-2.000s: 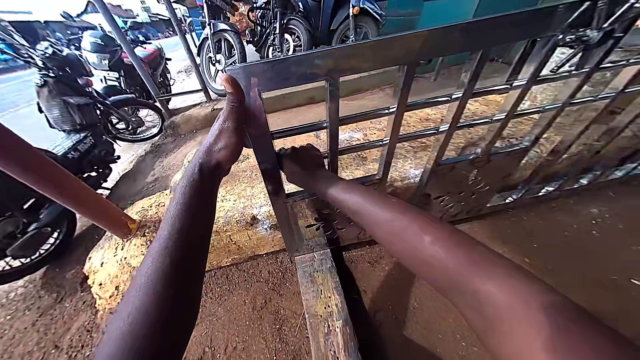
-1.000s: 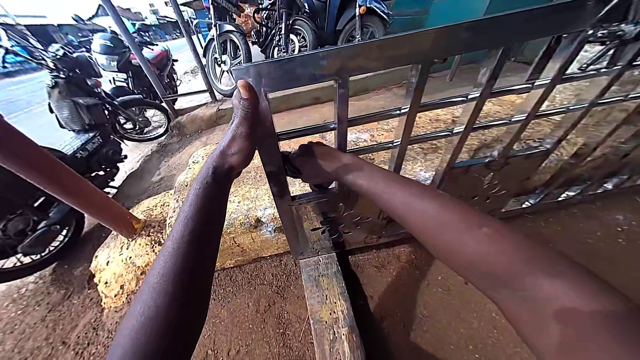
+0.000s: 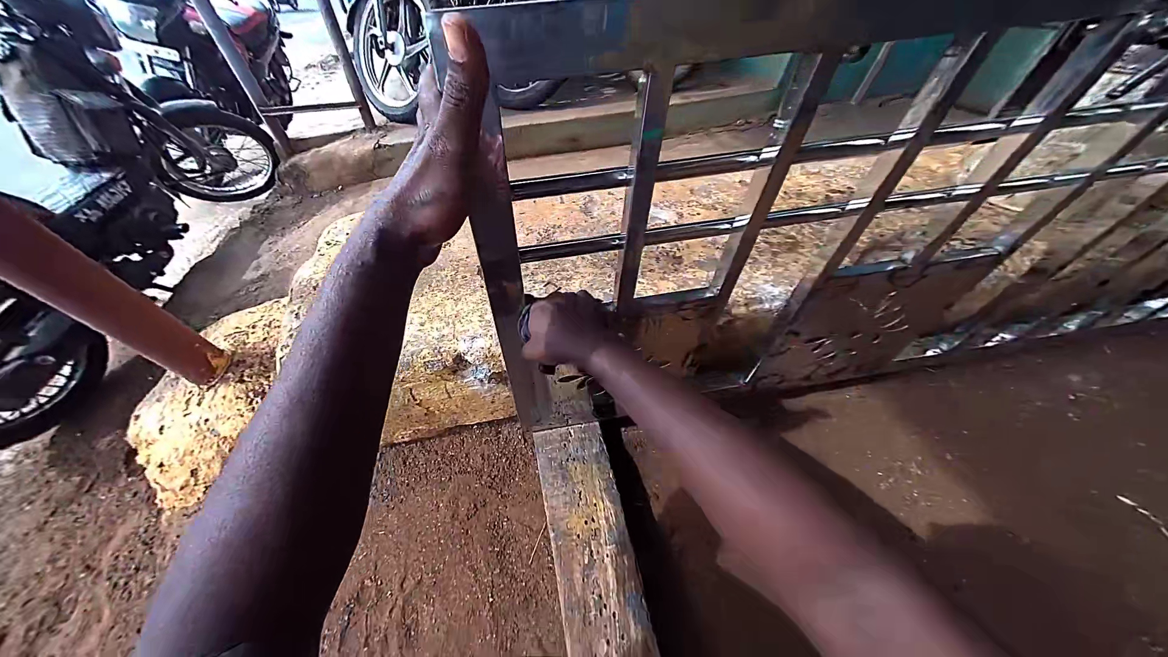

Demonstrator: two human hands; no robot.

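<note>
A metal gate or grille of square bars (image 3: 497, 265) stands upright on a worn wooden beam (image 3: 593, 538). My left hand (image 3: 447, 146) lies flat along the outer edge of its end upright near the top corner, thumb pointing up. Low down on the inner side of that upright, my right hand (image 3: 566, 333) is closed around a small dark thing, partly hidden by the fingers, held against the metal. Beside my right hand, a sheet panel with cut slots (image 3: 858, 328) fills the lower part of the frame.
Yellowish concrete kerb (image 3: 210, 401) runs behind the gate. A reddish pole (image 3: 109, 292) slants in from the left. Parked motorcycles (image 3: 219, 155) stand at the upper left, near thin metal posts (image 3: 237, 64). Brown soil (image 3: 447, 547) lies on both sides of the beam.
The view has moved closer to the gate's end. My right hand stays low at the end upright, shifting only slightly, while my left hand remains against the outer edge.
</note>
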